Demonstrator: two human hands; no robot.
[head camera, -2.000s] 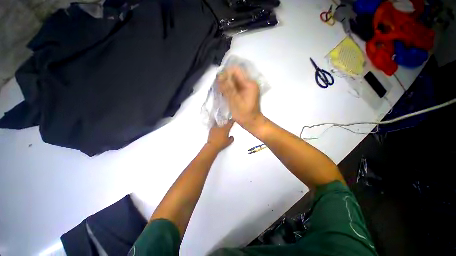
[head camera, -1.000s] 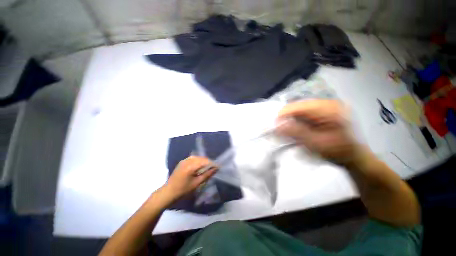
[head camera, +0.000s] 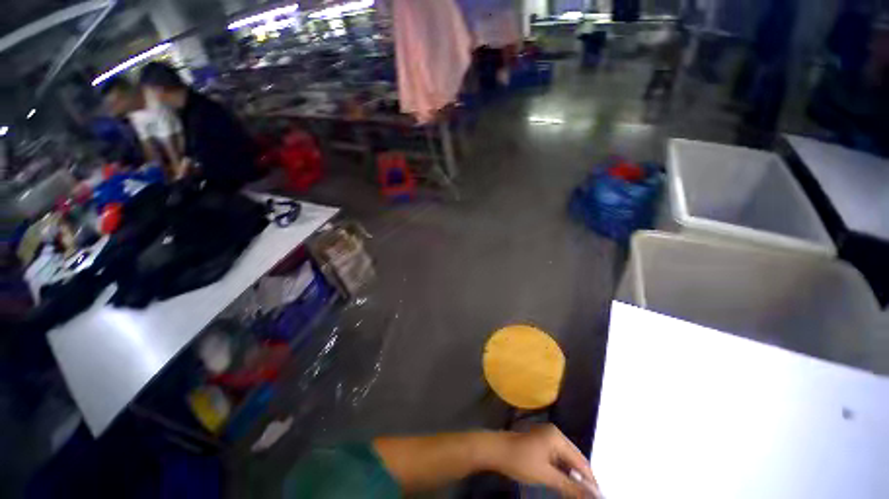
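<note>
My left hand (head camera: 546, 458) is at the bottom centre, at the near left corner of the white table (head camera: 721, 409). Its fingers are bent towards the table's edge. A small pale bit shows at the fingertips, but blur hides whether it is held plastic or the table's edge. My right hand is out of the picture. The jackets and the folded dark piece do not show. A small dark speck (head camera: 847, 413) lies on the white table.
Two pale bins (head camera: 751, 292) stand beyond the table. A round yellow stool (head camera: 524, 366) stands left of it. A blue bundle (head camera: 619, 200) lies on the floor. At the left, two people (head camera: 200, 132) stand at another table (head camera: 127, 346) with dark cloth and clutter.
The view has swung from the worktable to the left and up, towards the factory floor. My right hand and the garments have left the picture; my left hand is now by the table's corner.
</note>
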